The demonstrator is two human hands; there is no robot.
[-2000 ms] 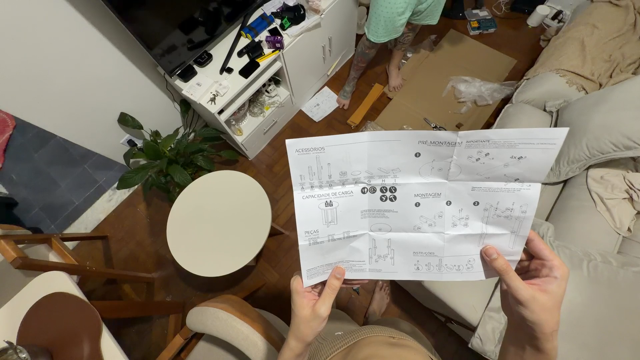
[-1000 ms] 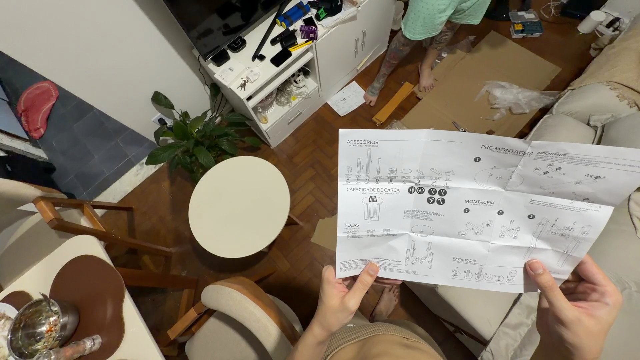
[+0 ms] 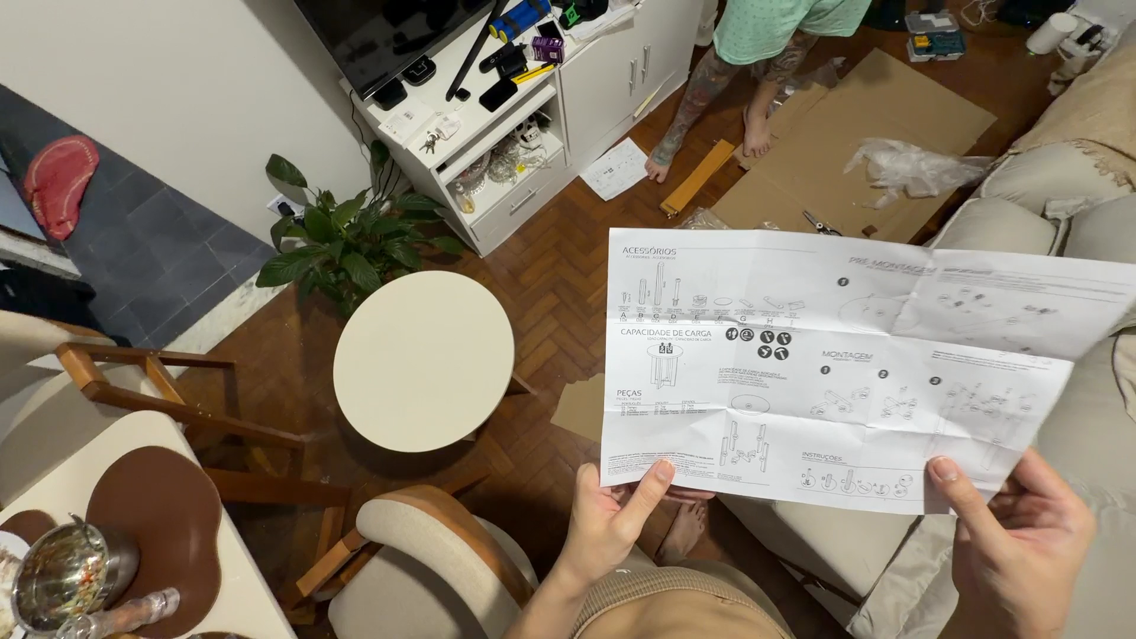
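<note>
Both of my hands hold up a creased white assembly instruction sheet [image 3: 799, 355] printed with line drawings of furniture parts. My left hand [image 3: 612, 524] pinches its lower left edge, thumb in front. My right hand [image 3: 1012, 532] grips the lower right edge, thumb also on the printed face; the fingers are partly hidden behind the paper. To the left of the sheet stands a small round cream-topped table [image 3: 424, 359]. A second printed sheet [image 3: 617, 169] lies on the wooden floor beside the white cabinet.
A person's bare legs [image 3: 688, 102] stand by flattened cardboard [image 3: 865, 133] and a wooden plank [image 3: 697, 177]. Scissors [image 3: 821, 224] lie nearby. A beige sofa [image 3: 1087, 417] is at right, a potted plant [image 3: 351, 244] by the cabinet [image 3: 612, 75], an upholstered chair [image 3: 426, 568] below, a dining table [image 3: 240, 586] lower left.
The view has shifted, bringing more of the dining table and its metal bowl into sight. My hands keep hold of the sheet throughout.
</note>
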